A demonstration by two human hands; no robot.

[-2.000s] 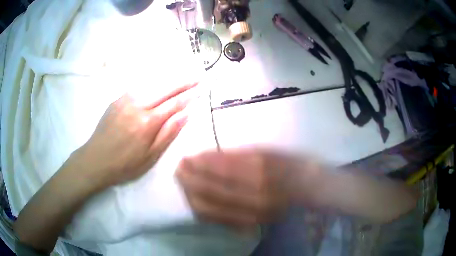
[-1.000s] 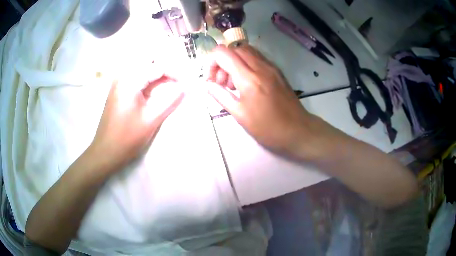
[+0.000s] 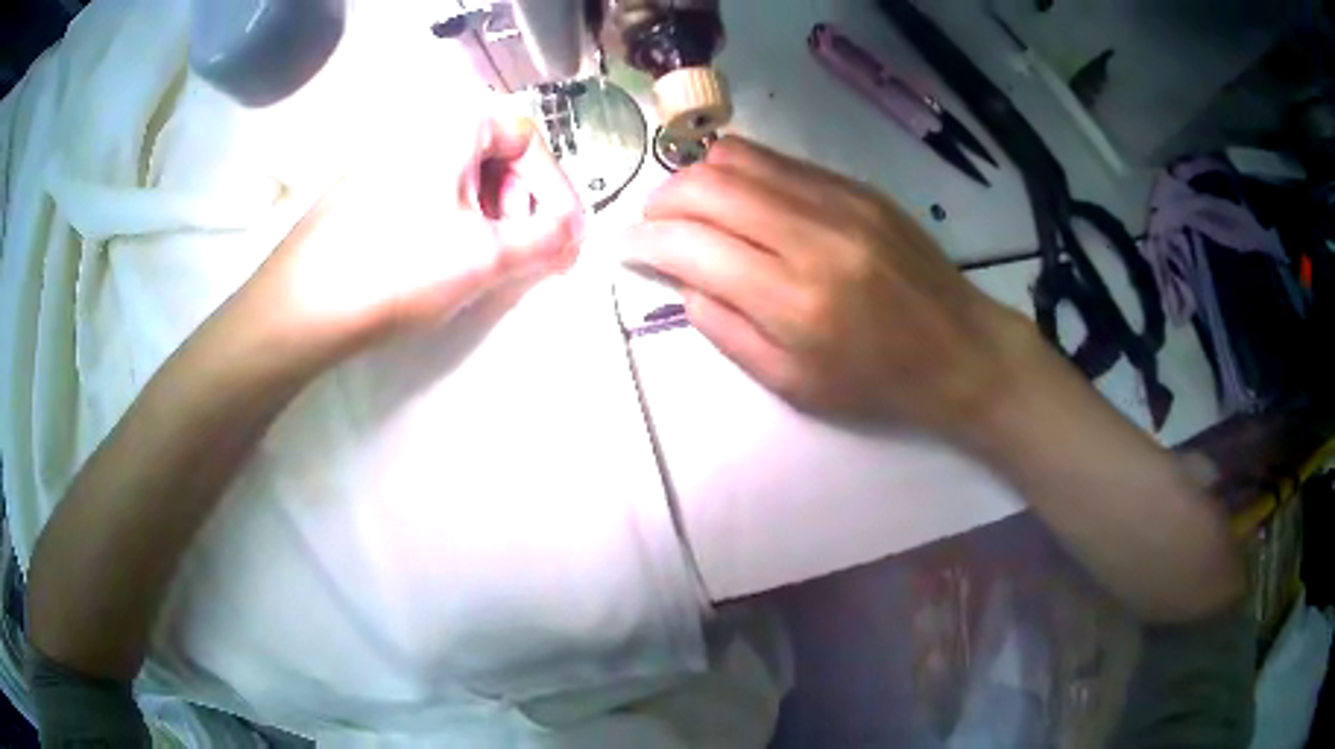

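Observation:
White garment cloth (image 3: pixel 483 542) lies over the machine table and hangs over its front edge, washed out by glare near the needle. My left hand (image 3: pixel 483 220) is at the cloth's right edge just below the presser foot (image 3: pixel 558 117), fingers curled and pinching the cloth. My right hand (image 3: pixel 820 293) is just right of that edge, fingers bent; its fingertips are near the cloth edge, and glare hides whether they touch it. A round glassy disc (image 3: pixel 608 144) shows beside the needle. A small round metal disc (image 3: pixel 682 147) is partly behind my right fingers.
A cream ribbed knob (image 3: pixel 691 100) stands above my right hand. Pink snips (image 3: pixel 879 81), black shears (image 3: pixel 1057 205) and a thin white stick (image 3: pixel 1057 91) lie to the right. Purple-grey scraps (image 3: pixel 1203 220) are at the right edge. A grey-blue rounded machine part (image 3: pixel 267 44) is at top left.
My left hand has moved up and right to the presser foot, its fingers more curled. My right hand first came up from the lower cloth, then shifted slightly right, uncovering part of the disc area.

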